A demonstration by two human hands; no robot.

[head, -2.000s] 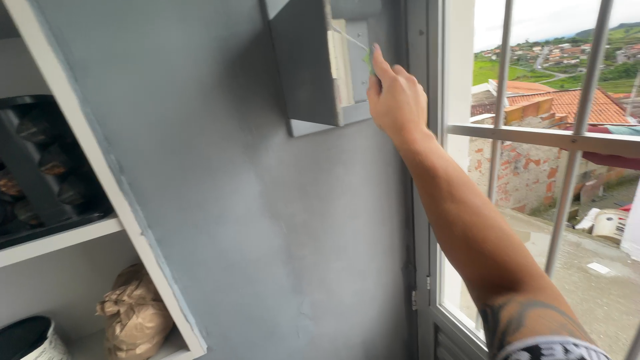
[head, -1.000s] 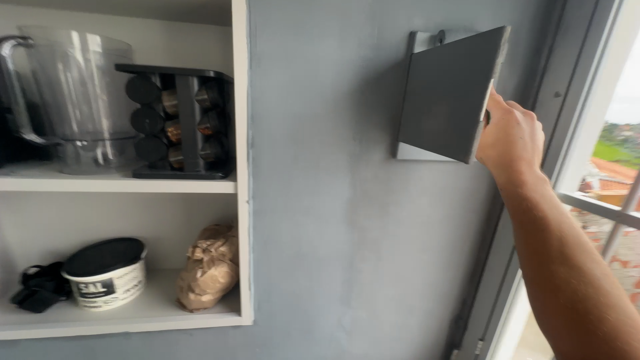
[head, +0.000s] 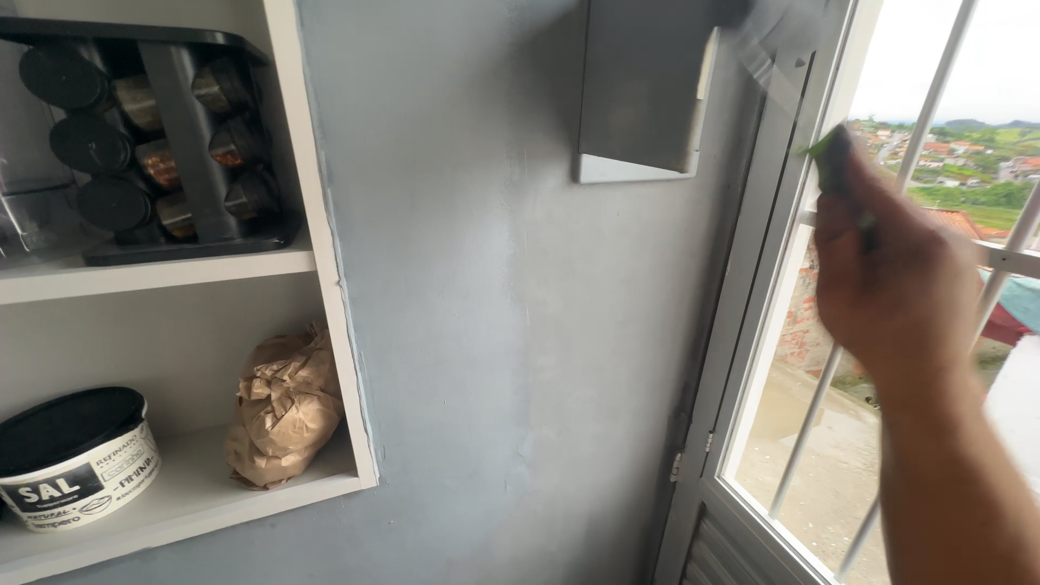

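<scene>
My right hand [head: 902, 268] is raised at the right, before the barred glass door, its fingers closed on a small green and dark object [head: 830, 162] that is blurred; its kind cannot be told. A translucent blurred strip or bag [head: 764, 57] shows above the fingers, near the door frame; whether the hand holds it cannot be told. To the left, a dark grey flap or cover [head: 642, 81] stands out from a white-edged box [head: 638, 169] mounted on the wall. My left hand is out of view.
White shelves [head: 162, 276] at the left hold a black spice rack [head: 187, 138] with several jars, a black-lidded salt tub [head: 81, 463] and a crumpled brown paper bag [head: 284, 414]. The grey wall [head: 439, 284] lies between shelves and the metal door frame [head: 739, 268].
My right hand was at the edge of the wall box's flap and is now away from it, in front of the door, with a small green and dark object in its fingers.
</scene>
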